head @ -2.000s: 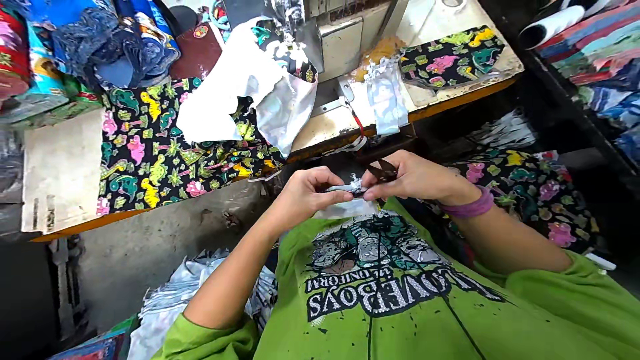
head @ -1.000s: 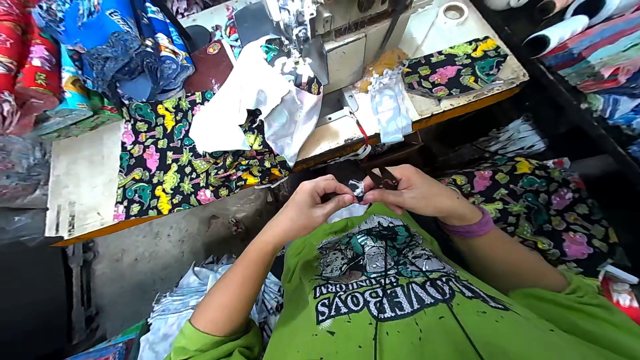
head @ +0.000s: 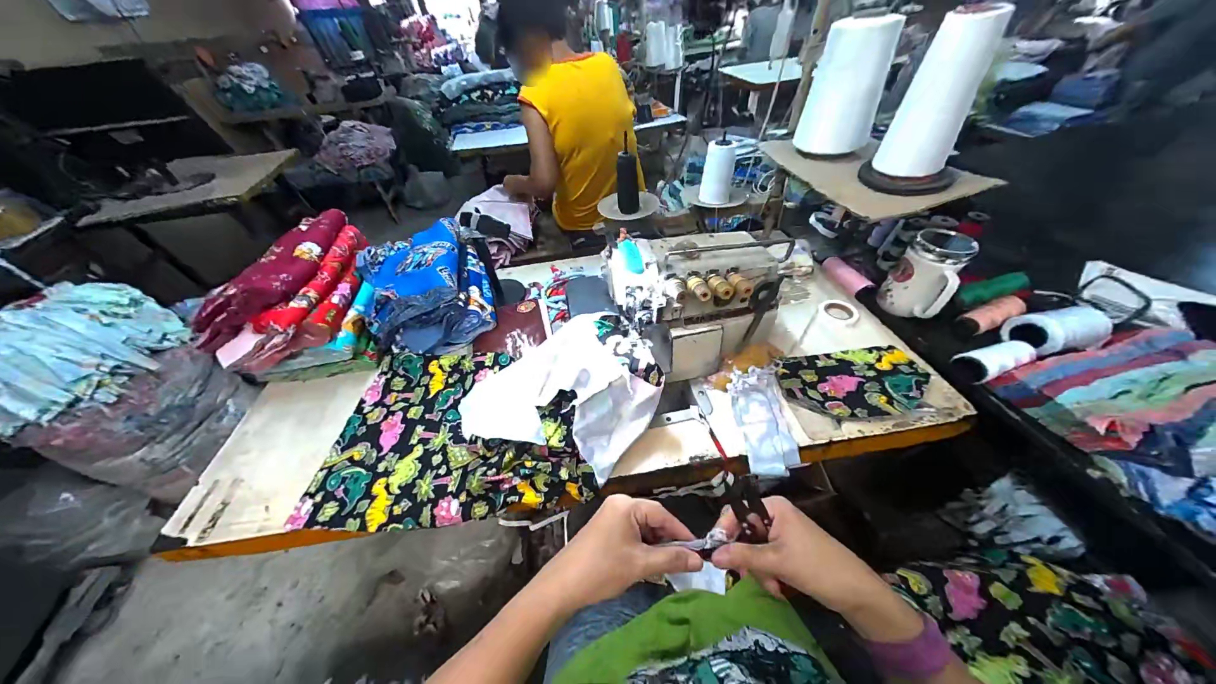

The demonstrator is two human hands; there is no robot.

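Low in the middle of the view, my left hand (head: 632,543) pinches one side of a small bunched piece of pale fabric (head: 708,541). Fingertips of my right hand (head: 793,546) pinch the other side of it, and dark thread snips (head: 748,508) rest in that same hand. Both hands are just in front of the table edge, above the lap. Beyond them stands an overlock sewing machine (head: 708,294), with white fabric (head: 570,385) at its needle area. Black dinosaur-print fabric (head: 418,456) lies left of it, and a smaller folded piece (head: 850,380) lies right.
Red and blue fabric rolls (head: 418,275) lie at the table's back left. Large white thread cones (head: 848,85) stand on a raised board at right. Smaller spools and a mug (head: 926,275) are beside the table. A person in a yellow top (head: 584,133) sits beyond the machine.
The view has tilted up, bringing the room behind the machine into sight. Both hands stay close together at the small fabric piece, the snips still at my right hand.
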